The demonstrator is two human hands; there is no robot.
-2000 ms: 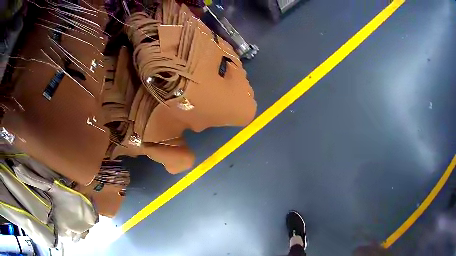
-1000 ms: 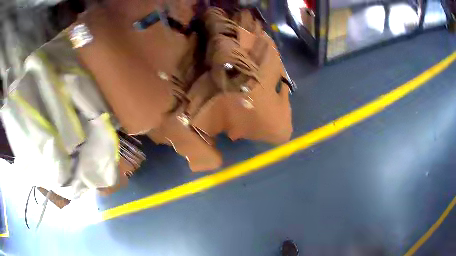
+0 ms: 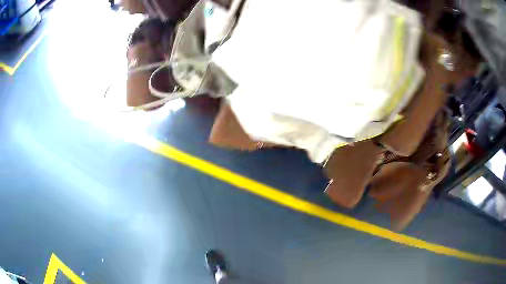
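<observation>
Off-white tote bags with yellow edging (image 3: 327, 72) hang in a bundle at the upper middle, strongly overexposed. Thin pale straps (image 3: 166, 80) loop out at their left side. Brown bags (image 3: 355, 172) hang below and to the right of them, floppy and bunched. More brown material (image 3: 145, 72) shows at the upper left of the bundle. Neither of my hands is in the picture. What holds the bags up is hidden.
A yellow lane line (image 3: 266, 191) crosses the blue-grey floor below the bags. A yellow corner marking (image 3: 54, 263) lies at the lower left. My dark shoe (image 3: 215, 260) shows at the bottom. A dark-framed rack (image 3: 471, 172) stands at the right edge.
The view has turned and tilted. The off-white bags have moved from the left edge to the upper middle, and the brown bags now lie to their right. The lane line slopes the other way.
</observation>
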